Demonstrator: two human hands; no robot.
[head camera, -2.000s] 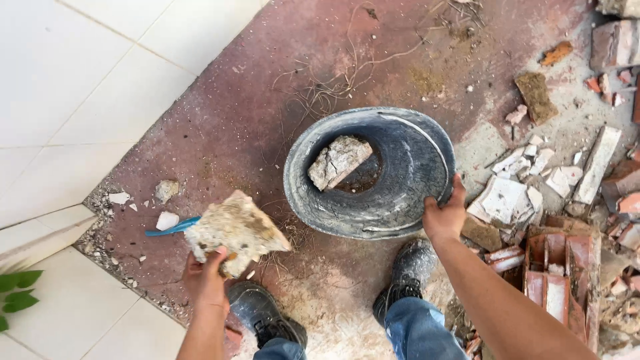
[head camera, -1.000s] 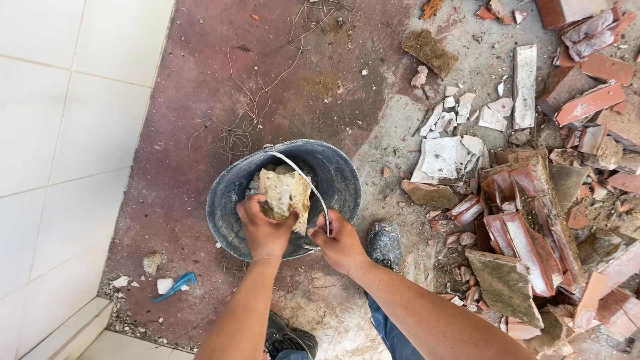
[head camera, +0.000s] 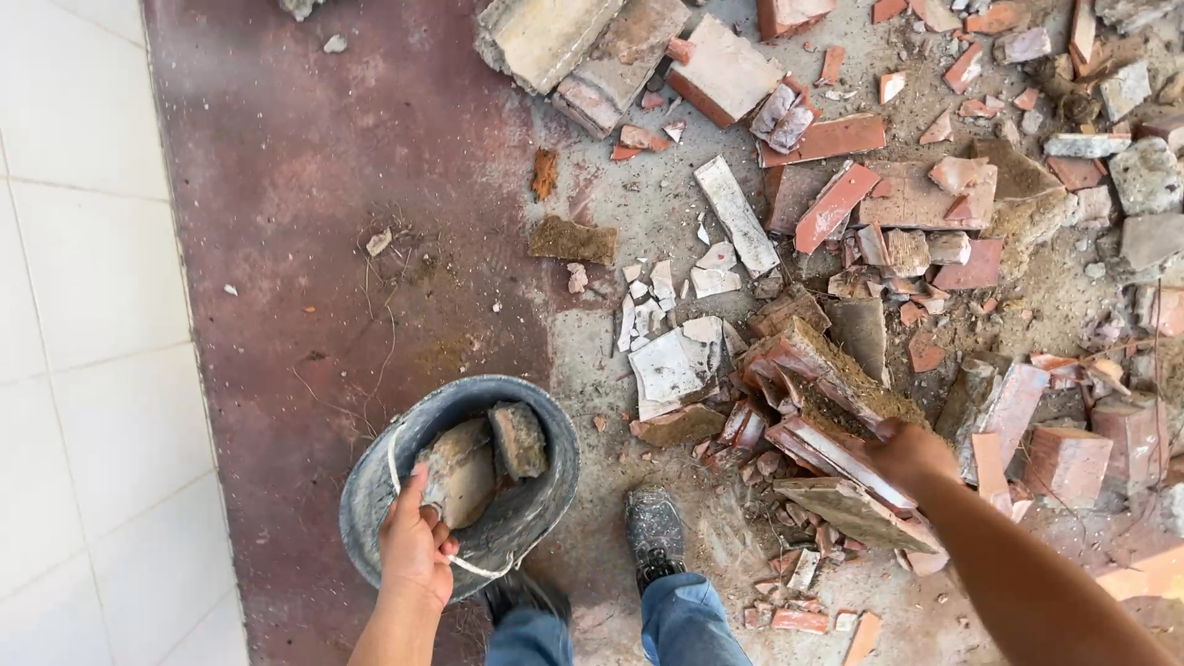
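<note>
My left hand (head camera: 418, 546) is closed around the rope handle (head camera: 395, 453) of a dusty black bucket (head camera: 555, 435), which stands tilted toward me on the floor. Inside the bucket lie a large rubble slab (head camera: 460, 472) and a smaller chunk of masonry (head camera: 518, 440). To the right, my right hand (head camera: 911, 455) touches a broken hollow clay brick (head camera: 832, 379) in the rubble heap; its fingertips are partly hidden, so a firm grip cannot be told. A flat mortar-covered slab (head camera: 856, 511) leans just below that hand.
Broken bricks and shards cover the right side, with larger blocks (head camera: 546, 37) at the top. White tile pieces (head camera: 678, 363) lie between bucket and heap. A white tiled surface (head camera: 102, 277) borders the red floor (head camera: 277, 231) on the left. My boots (head camera: 654, 532) stand beside the bucket.
The pale chunk my left hand held is no longer in it; that hand now holds the bucket's handle. My right hand has left the handle and reached right to the rubble. The view has shifted.
</note>
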